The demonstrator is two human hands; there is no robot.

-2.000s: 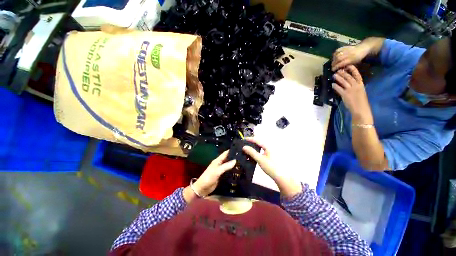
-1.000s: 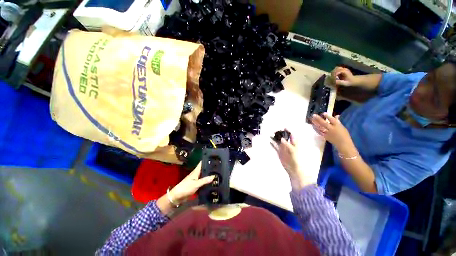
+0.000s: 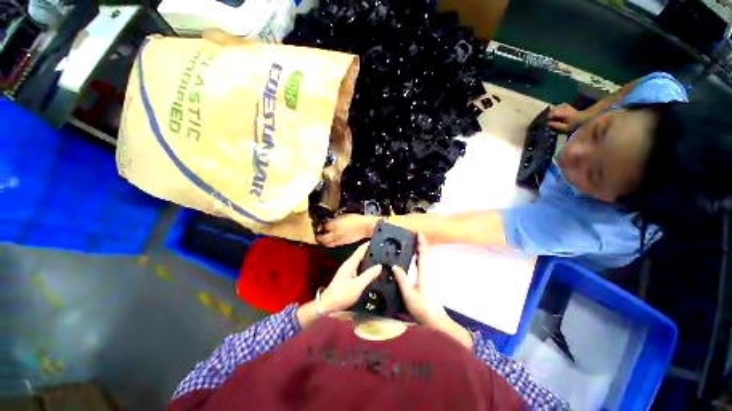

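Observation:
A black socket housing (image 3: 391, 241) is held upright-lengthwise in front of my chest, above the bench edge. My left hand (image 3: 349, 282) grips its left side, thumb on its face. My right hand (image 3: 416, 294) holds its right side, fingers near the middle opening. Whether an insert lies under my fingertips is hidden. Brass-coloured contacts show in the lower opening. A large heap of black socket inserts (image 3: 401, 104) lies beyond the housing.
A coworker's arm (image 3: 457, 228) reaches across the white board (image 3: 481, 281) just beyond the housing. Their other hand holds another black housing (image 3: 536, 152). A kraft sack (image 3: 233, 128) lies left of the heap, a red stool (image 3: 274, 274) below it, a blue crate (image 3: 665, 337) at right.
My right hand has come back from the board to the housing, and the loose insert it held no longer shows. The coworker has leaned in and stretched an arm across to the sack's mouth.

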